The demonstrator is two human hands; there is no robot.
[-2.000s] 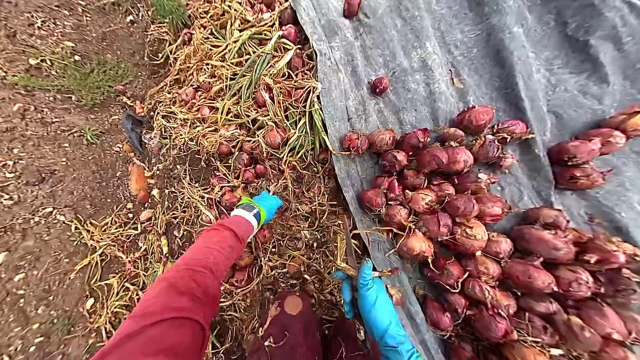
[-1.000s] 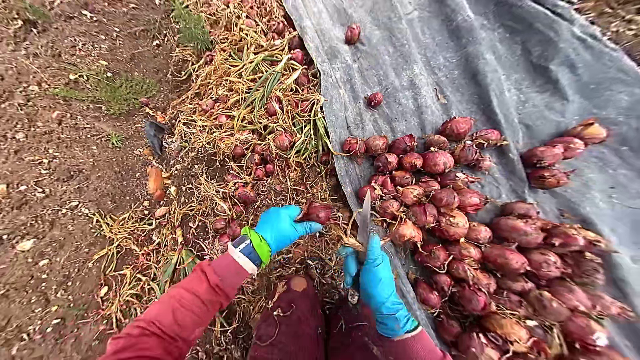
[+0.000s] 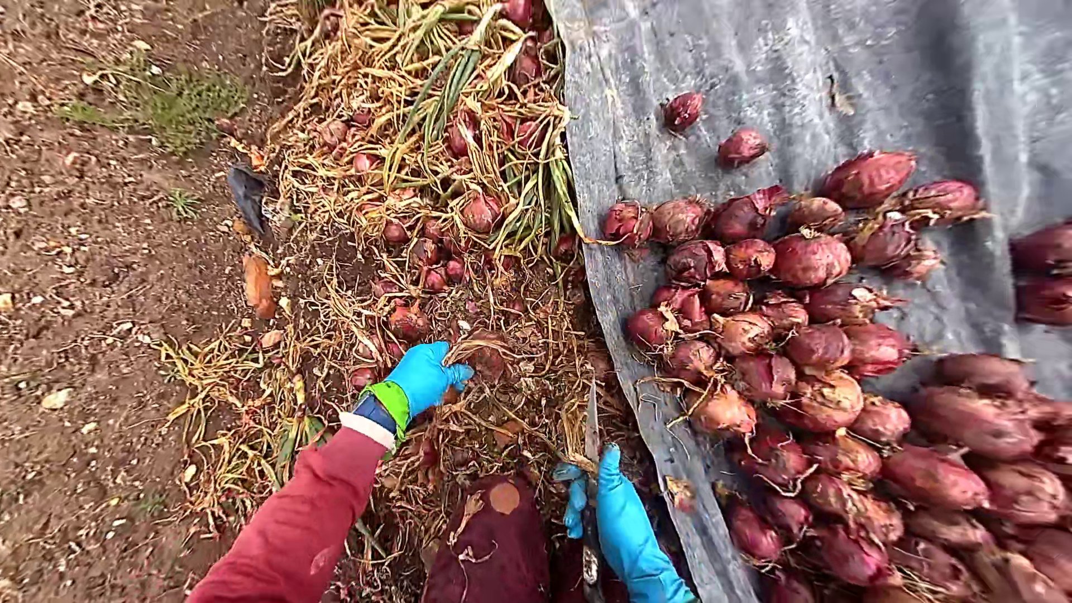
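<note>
My left hand (image 3: 425, 377), in a blue glove with a green band at the wrist, is over the bed of dry tops, its fingers closed on a red onion (image 3: 487, 358) by its dry leaves. My right hand (image 3: 615, 511), also blue-gloved, holds a knife (image 3: 591, 486) with the blade pointing away from me, beside the edge of the grey sheet. Some dry onion leaves (image 3: 578, 435) lie at its fingertips. Trimmed red onions (image 3: 811, 258) lie heaped on the sheet just right of this hand.
The grey sheet (image 3: 620, 142) covers the right side. Onions with dry and green tops (image 3: 469, 100) lie along its left edge. Bare soil (image 3: 100, 251) with weeds (image 3: 180, 105), a dark scrap (image 3: 249, 197) and an orange-brown piece (image 3: 259, 286) is at left. My knee (image 3: 494, 544) is below.
One second ago my left hand held an onion near the knife; now it is further left, at another onion. A second onion now lies near the lone one on the upper sheet.
</note>
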